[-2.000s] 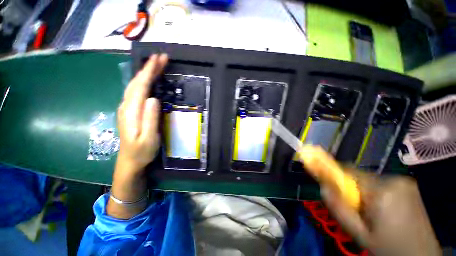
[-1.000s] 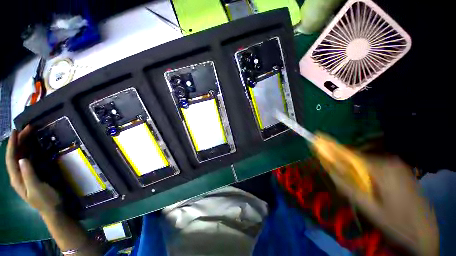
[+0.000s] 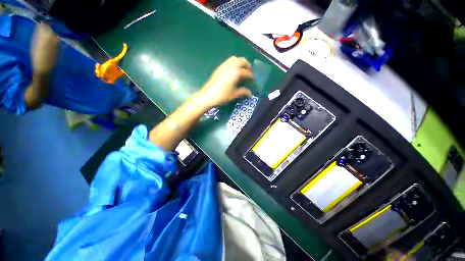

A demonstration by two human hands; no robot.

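Note:
The black foam tray (image 3: 352, 114) lies tilted across the bench, with open-backed phones in its pockets. The nearest phone (image 3: 290, 135) shows black round camera parts and a white battery with yellow edges. A clear sheet with rows of dark rings (image 3: 242, 112) lies on the green mat left of the tray. My left hand (image 3: 229, 79) is just above this sheet, blurred, fingers bent; whether it pinches anything is unclear. A small blurred, skin-toned patch of my right hand (image 3: 396, 254) shows at the bottom edge over the tray; the rest is cut off.
Orange-handled scissors (image 3: 288, 41), a tape roll (image 3: 317, 49) and a blue bin (image 3: 367, 51) are behind the tray. A lime-green pad (image 3: 433, 137) is at right. Another person's blue sleeve (image 3: 13, 66) and an orange object (image 3: 109, 69) are at left. A second tray (image 3: 120, 145) is below the bench edge.
The view has swung left, so the tray appears farther right. My left hand has left the tray's end and moved over the ring sheet. My right hand and the yellow-handled tool have mostly left view.

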